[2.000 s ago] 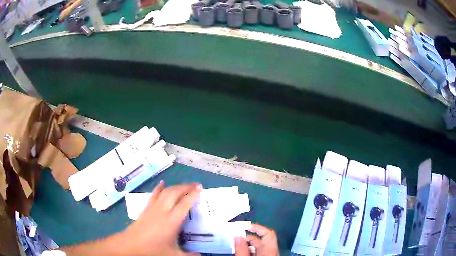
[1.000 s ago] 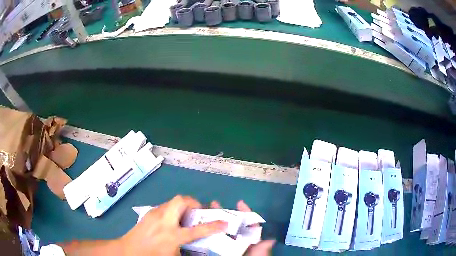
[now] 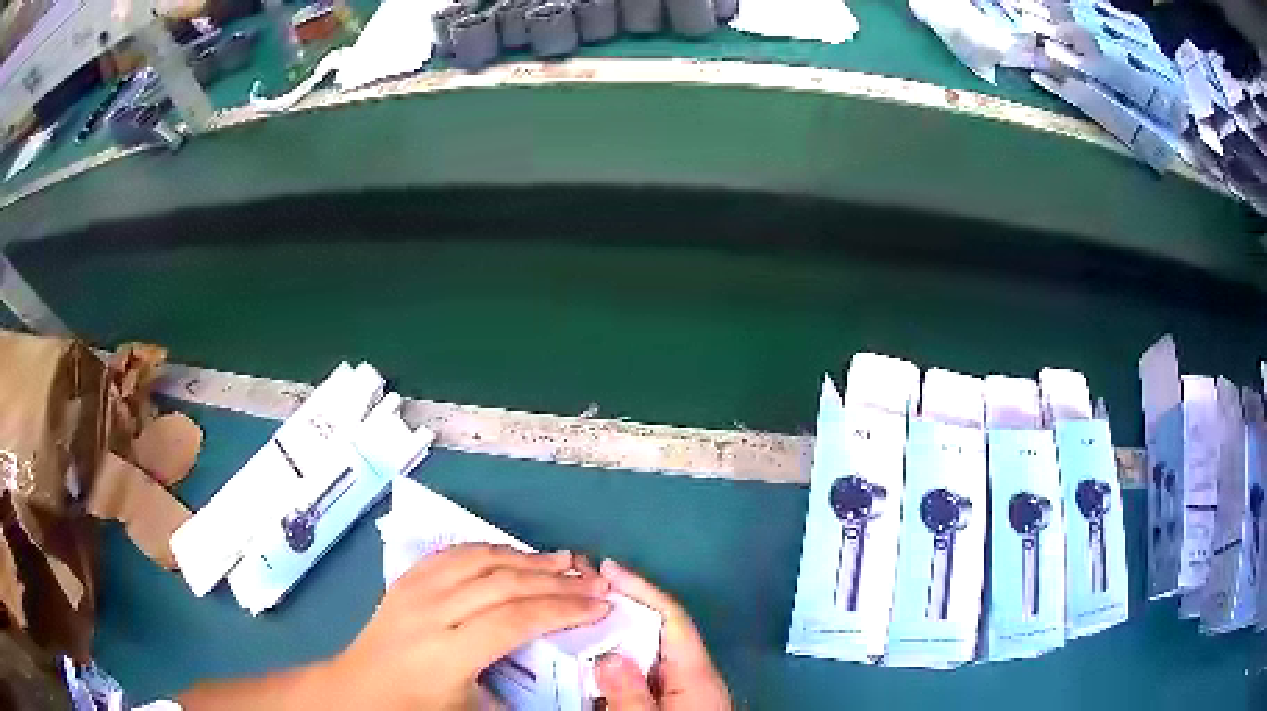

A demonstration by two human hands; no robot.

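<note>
A partly opened light-blue and white carton is between my hands at the bottom centre, its end flaps toward the right. My left hand lies over its top and side, fingers closed around it. My right hand grips its right end, with the thumb on the end flaps; its lower part is cut off by the frame edge. Flat cartons lie in a small stack to the left. Several erected cartons stand in a row at the right, top flaps open.
A brown paper package with torn edges is at the left. A pale strip edges the green work surface. Across the dark green channel are grey cylinders, a white sheet and more cartons. More erected cartons stand at the far right.
The carton in my hands has gone from flat to an opened box shape, and its right end flaps are now folded inward under my right hand. The view has shifted slightly.
</note>
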